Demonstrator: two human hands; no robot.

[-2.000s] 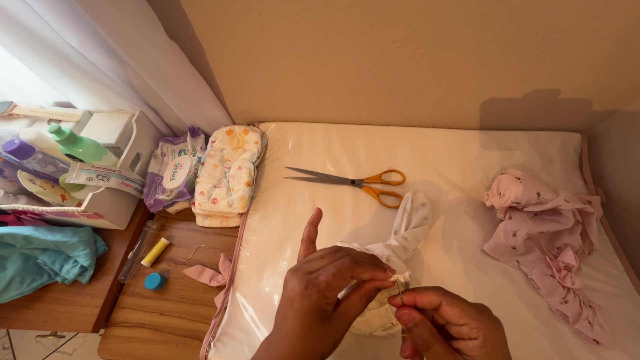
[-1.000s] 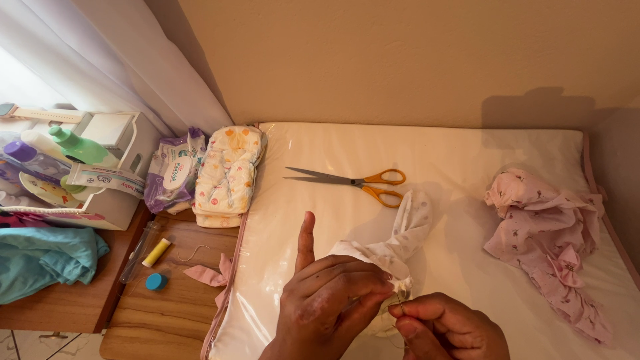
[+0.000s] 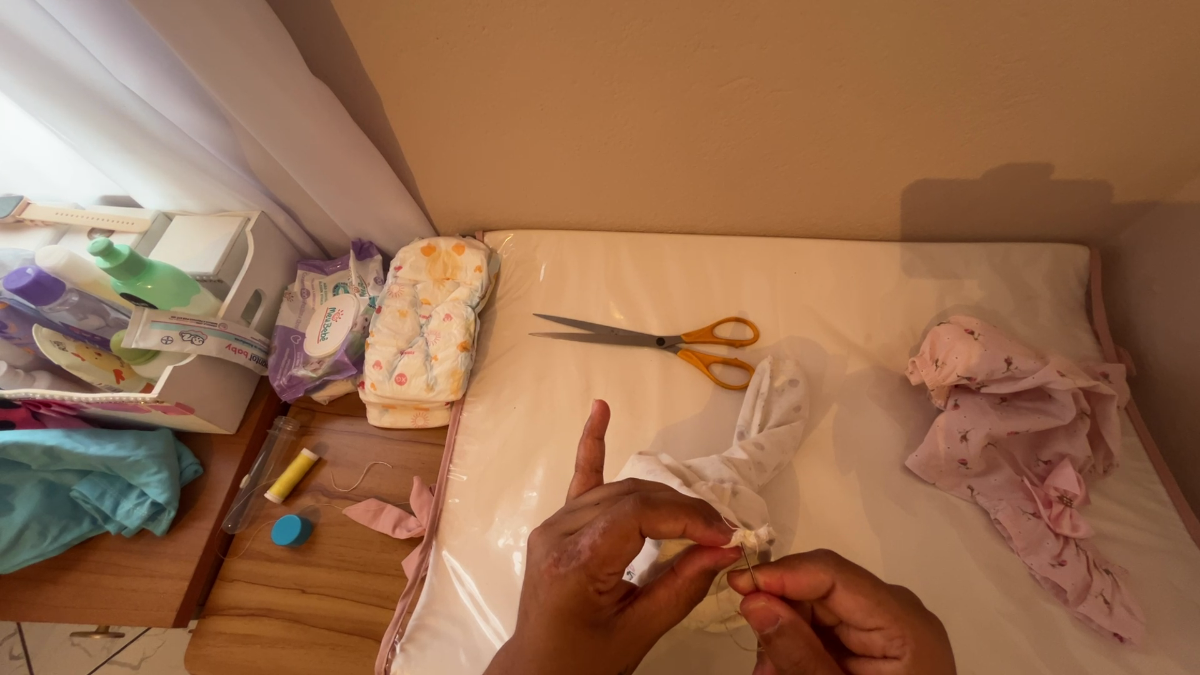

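Between its thumb and fingers, my left hand (image 3: 614,562) pinches the gathered end of a white dotted cloth (image 3: 773,422), with its index finger raised. Close against it on the right, my right hand (image 3: 839,614) grips a thin sewing needle (image 3: 748,565) whose tip meets the cloth. A fine thread loops below the hands. Scissors with orange handles (image 3: 666,342) lie with their blades slightly apart on the padded changing mat (image 3: 600,272), beyond the hands. A crumpled pink printed cloth (image 3: 1003,422) with a small bow rests on the right of the mat.
Left of the mat, a wooden surface (image 3: 309,600) holds a yellow thread spool (image 3: 292,475), a blue cap (image 3: 292,531), a clear tube (image 3: 258,478) and pink fabric (image 3: 389,514). Behind are diapers (image 3: 422,328), a wipes pack (image 3: 328,323), a white organizer (image 3: 216,398) with bottles and a teal cloth (image 3: 94,487).
My right hand has shifted slightly beside the gathered cloth, and the needle now shows between the fingertips. The scissors and pink cloth have stayed in place.
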